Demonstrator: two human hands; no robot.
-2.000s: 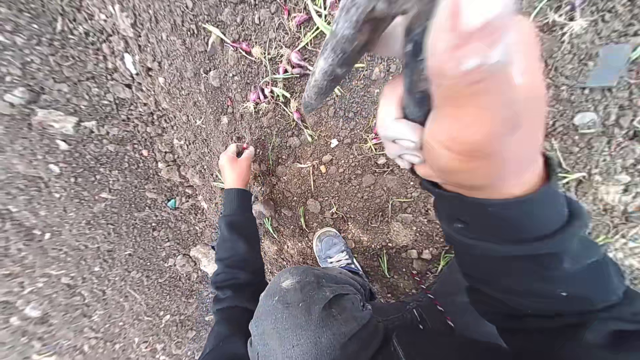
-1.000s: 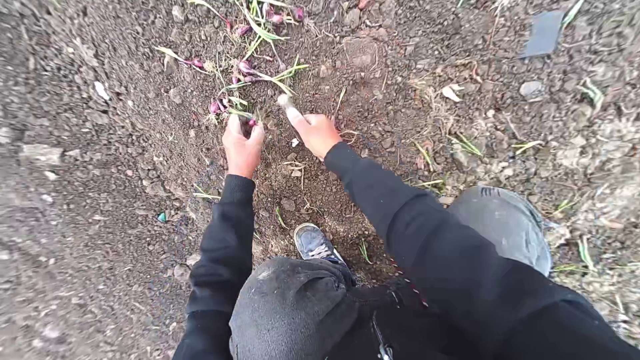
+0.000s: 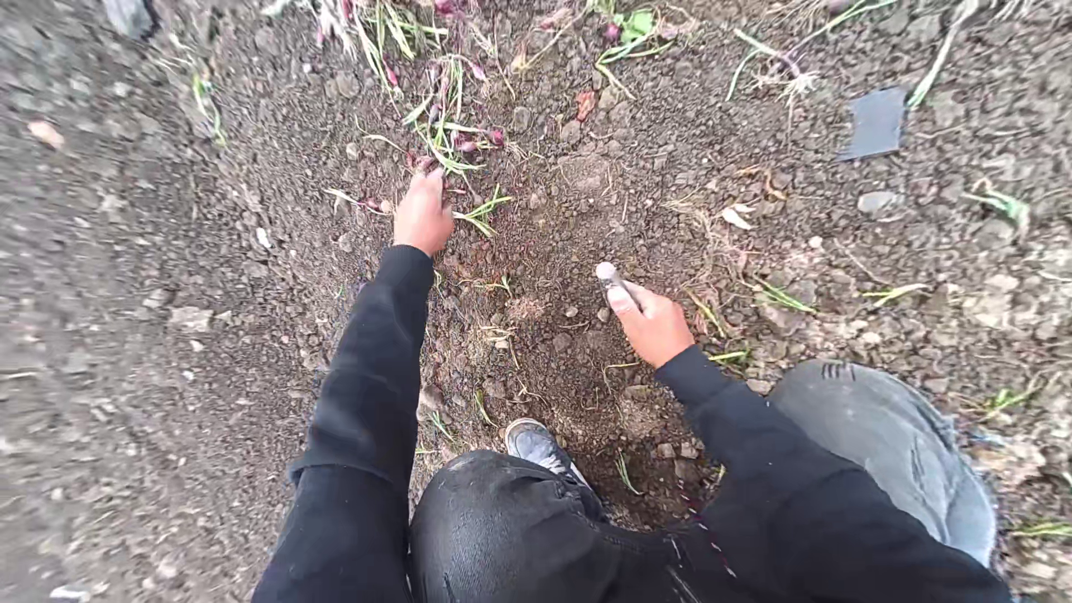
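Small red onion plants with green leaves (image 3: pixel 452 138) lie loose on the soil near the top middle. My left hand (image 3: pixel 424 213) reaches among them, its fingertips at a reddish bulb; whether it grips the bulb is hard to tell. One more onion plant (image 3: pixel 368 203) lies just left of that hand. My right hand (image 3: pixel 653 325) is lower and to the right, closed around a short tool handle with a pale rounded end (image 3: pixel 606 271); the rest of the tool is hidden. Short green shoots (image 3: pixel 482 408) stand in the soil between my arms.
My shoe (image 3: pixel 536 444) rests on the soil at lower middle, with my knees on either side. A flat grey piece (image 3: pixel 875 124) lies at upper right. More onion plants (image 3: pixel 787 63) are scattered along the top, and stones (image 3: pixel 191 318) dot the ground.
The right hand, raised with a dark tool two seconds ago, was low beside the left hand one second ago. Now the hands are farther apart, the left one farther forward among the plants.
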